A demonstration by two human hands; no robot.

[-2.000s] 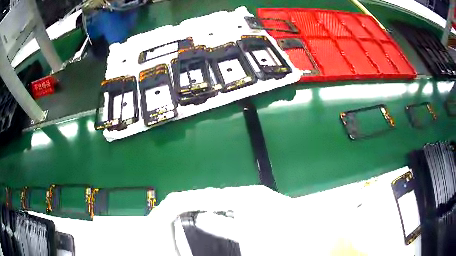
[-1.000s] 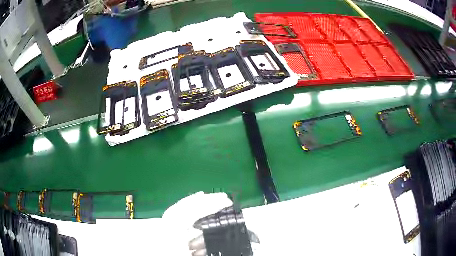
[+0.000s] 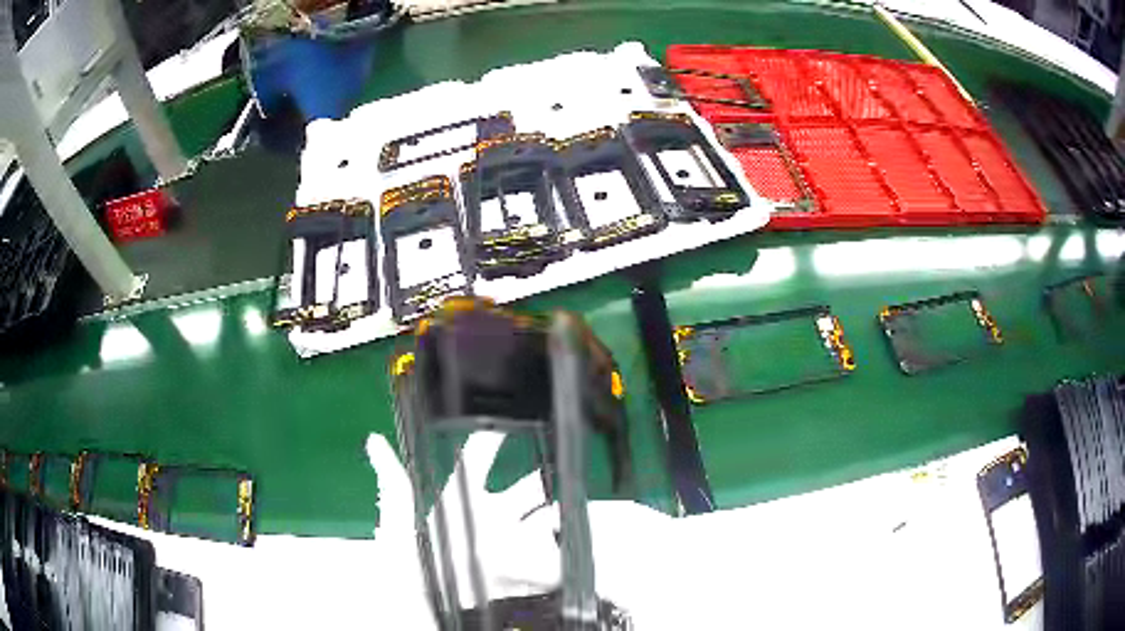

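Several black phone middle frames with gold-orange marks form a loose, blurred stack, tilted up at the centre over the belt's near edge. A white glove, apparently my left hand, is behind and around the stack. Its fingers show left of the stack and through the windows, and it holds the stack. White at the stack's lower right may be my right glove, but it blends into the white bench and its fingers cannot be made out. Single frames lie on the green belt, one right of the dark strip and several at the left.
A white tray with groups of frames lies beyond the belt. A red tray adjoins it. Black packed trays stand at lower left and right. One frame lies on the white bench. A blue bin is behind.
The stack has risen from the bench edge and tilted up, showing its windows and gold-orange ends. The belt's frames have moved left. The camera view has shifted slightly.
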